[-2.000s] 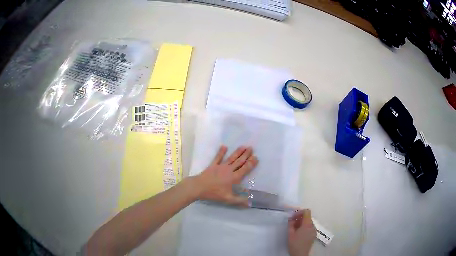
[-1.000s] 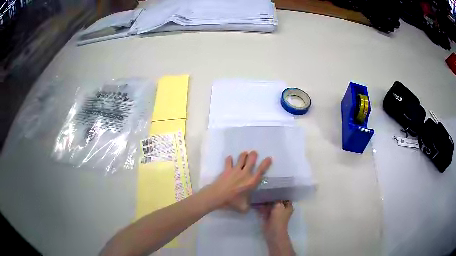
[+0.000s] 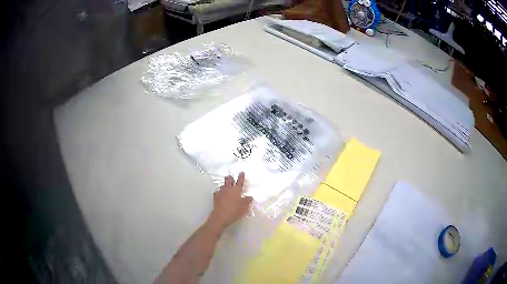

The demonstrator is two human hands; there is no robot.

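Observation:
Clear shiny polybags (image 3: 217, 133) with black print lie flat near the middle of the table. My left hand (image 3: 232, 198) is at their near edge, with its fingertips over the plastic and fingers a little apart; no grip shows. My right hand is out of the picture. The yellow label backing sheet (image 3: 350, 169) lies right of the polybags, with white barcode stickers (image 3: 314, 216) on it. White tissue paper (image 3: 389, 233) lies at the lower right, cut off by the picture's edge.
A blue tape roll (image 3: 449, 241) lies by the tissue, and the blue tape dispenser (image 3: 481, 268) is partly cut off at the lower right. A paper stack (image 3: 411, 89) lies along the far edge. Crumpled clear plastic (image 3: 186, 72) lies at the far left. A blue round object (image 3: 364, 15) stands behind.
The view has swung left. My left hand has left the grey wrapped item on the tissue and moved to the polybags. My right hand and that item have gone out of the picture.

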